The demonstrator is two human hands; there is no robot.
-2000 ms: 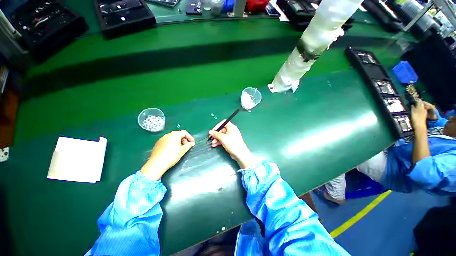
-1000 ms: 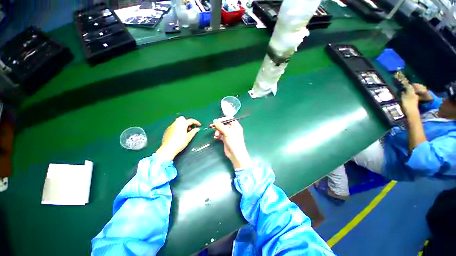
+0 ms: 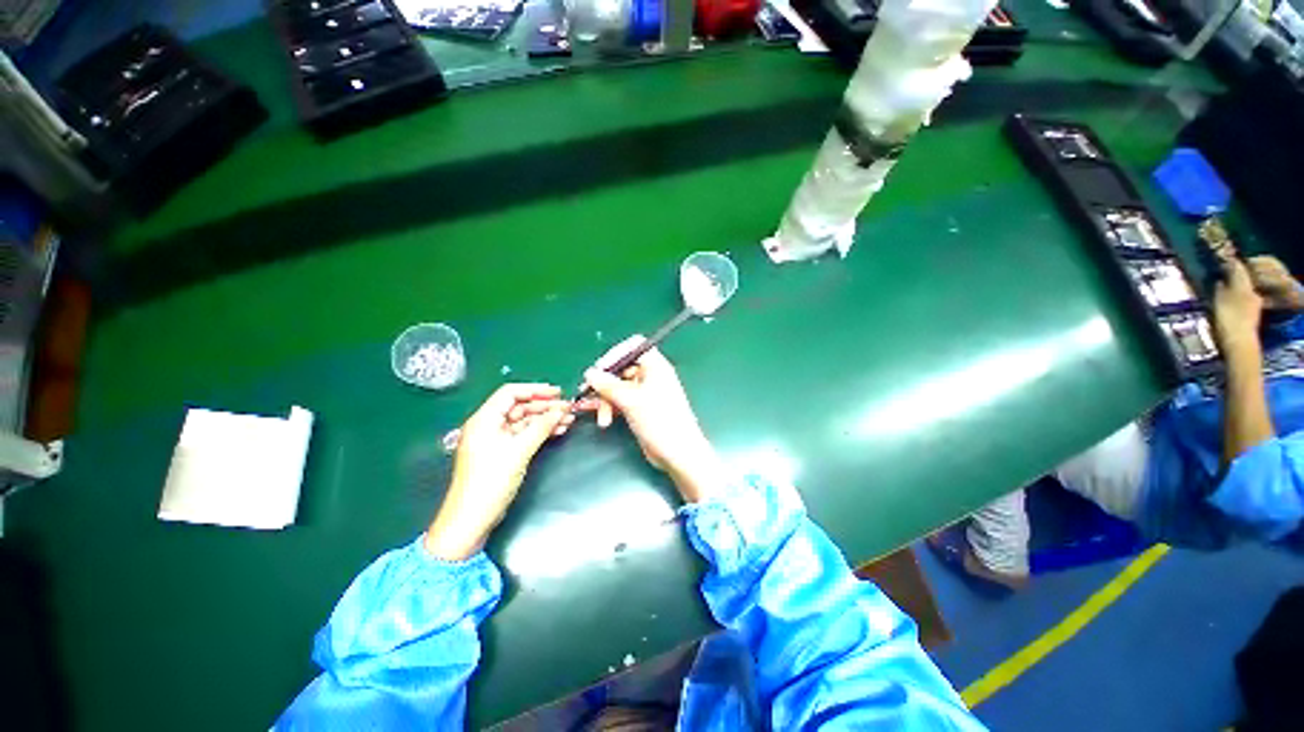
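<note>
My right hand holds dark tweezers, tilted, with the upper end pointing toward the right parts cup and the lower end at my left fingertips. My left hand has its fingertips pinched at the tweezers' lower end; whatever small thing may be between them is too small to tell. The left parts cup holds greyish-white bits. The right parts cup holds whiter contents. A small clear bit shows beside my left hand.
A pale square sheet lies at far left. A wrapped post stands beyond the right cup. Black trays are at the back left. At right, a co-worker's hand is beside a long tray with units.
My hands have come together at the tweezers' lower end. The tweezers are steeper than a second ago. The strip seen earlier below my hands no longer shows there. The camera view has shifted.
</note>
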